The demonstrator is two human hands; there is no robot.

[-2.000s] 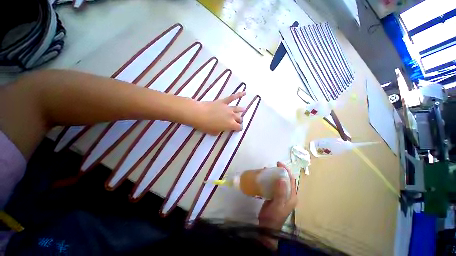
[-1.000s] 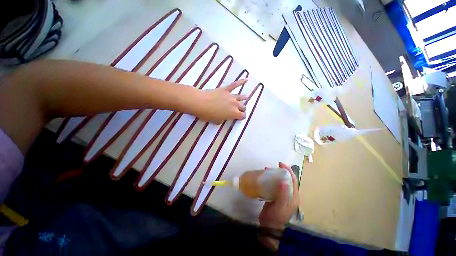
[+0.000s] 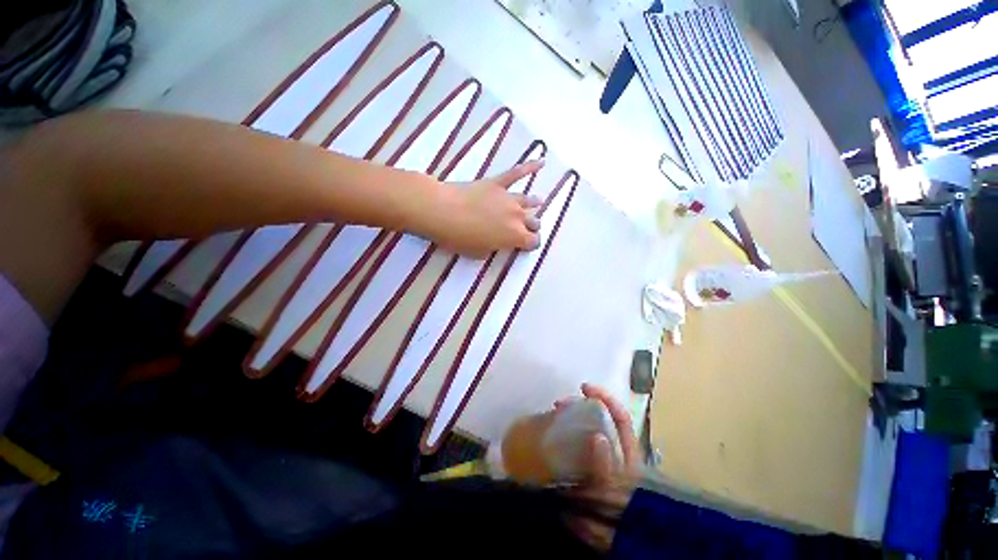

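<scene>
Several long, pointed strap pieces (image 3: 412, 356) lie fanned in a row, with pale centres and dark red-brown rims. My left hand (image 3: 492, 219) lies flat across the upper part of the two rightmost pieces, fingers spread; my forearm hides the middle of others. My right hand (image 3: 608, 454) is closed around the glue bottle (image 3: 547, 446), which has amber liquid. Its yellow nozzle points left, just below the lower tip of the rightmost piece. Whether it touches anything cannot be told.
Two white spare bottles (image 3: 728, 287) lie at right beside a crumpled tissue (image 3: 663, 306). A small dark block (image 3: 641, 372) sits near the tan board's (image 3: 755, 405) edge. A striped set (image 3: 717, 93) lies beyond, with a dark blade-like strip (image 3: 618, 79). Coiled strips (image 3: 71, 60) stand at upper left.
My right hand and the bottle have moved down and slightly left, off the rightmost piece to below its lower tip. The dark block now shows uncovered. My left hand stays on the pieces.
</scene>
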